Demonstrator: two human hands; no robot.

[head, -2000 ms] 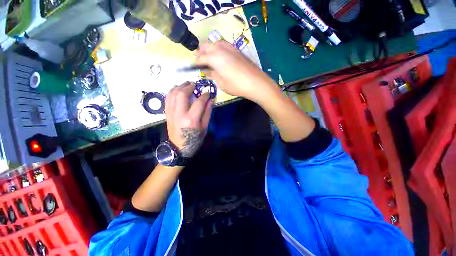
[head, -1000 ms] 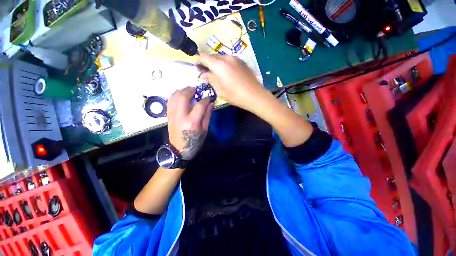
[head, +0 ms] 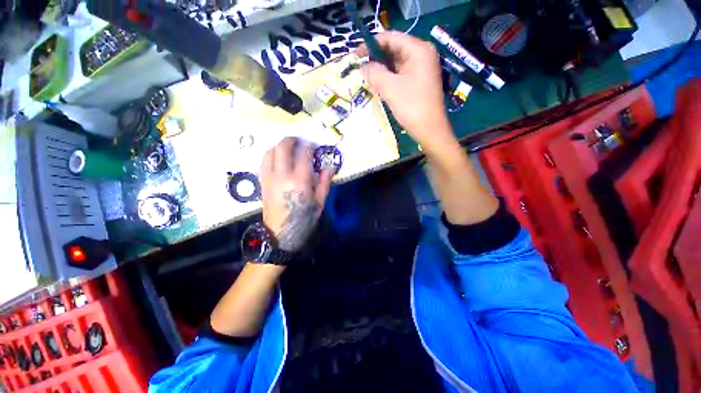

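Note:
My left hand (head: 290, 184), bare and tattooed, holds a round watch case (head: 327, 159) at its fingertips, above the front edge of the cream-white work mat (head: 211, 134). The case has a dark rim and a silvery-purple inside. My right hand (head: 407, 80) is raised at the back right of the mat and holds dark, thin tweezers (head: 367, 34) that point up and away. The electric screwdriver (head: 238, 73) hangs over the mat with its bit pointing down, touched by neither hand. A flat black ring (head: 244, 186) lies left of my left hand.
Small battery cells (head: 332, 100) lie at the mat's back right. Black strap-like pieces (head: 296, 55) lie behind it. A marker pen (head: 467, 56) and black fan (head: 505, 35) are at right. A grey bench unit (head: 65, 192) stands left. Red trays (head: 530, 207) flank both sides.
My right hand has moved from beside the watch case up and right, taking the tweezers with it. The left hand still holds the case. The view has shifted slightly.

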